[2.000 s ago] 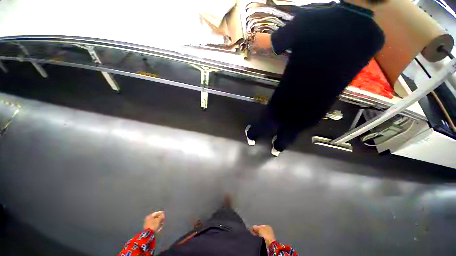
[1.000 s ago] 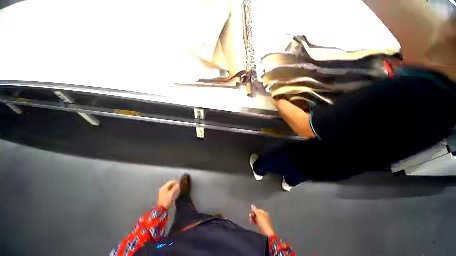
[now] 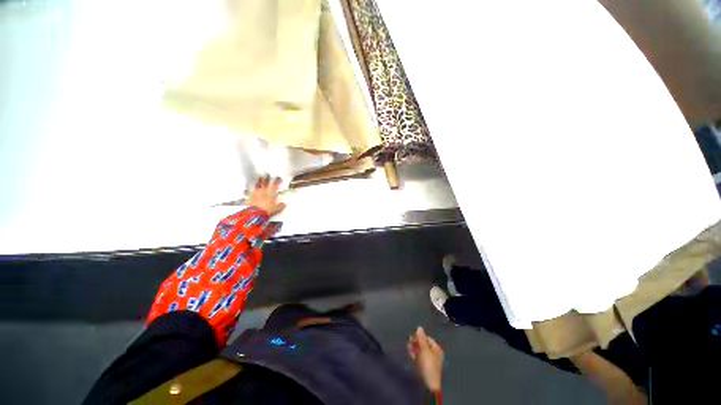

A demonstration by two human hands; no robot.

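My left hand [image 3: 267, 195] rests with spread fingers at the front edge of the white table [image 3: 95, 182], beside the tan sheet [image 3: 253, 87]. It holds nothing that I can see. My right hand [image 3: 427, 354] hangs low in front of the floor, fingers partly curled; whether they are closed is unclear. A leopard-print roll [image 3: 393, 103] lies across the table with its brown core [image 3: 392, 175] showing at the near end. A broad white sheet [image 3: 553, 142], with tan layers [image 3: 581, 336] under its lower edge, slopes down over the table's right side.
Another person in dark clothes [image 3: 680, 340] stands at the lower right, one arm under the layered sheets. That person's pale shoes [image 3: 439, 300] show on the grey floor [image 3: 348, 340]. The dark table edge runs across the view in front of me.
The table is closer. My left hand has moved up from beside my body onto the table. The white sheet with tan layers now covers the right side, where the other person handled striped folds.
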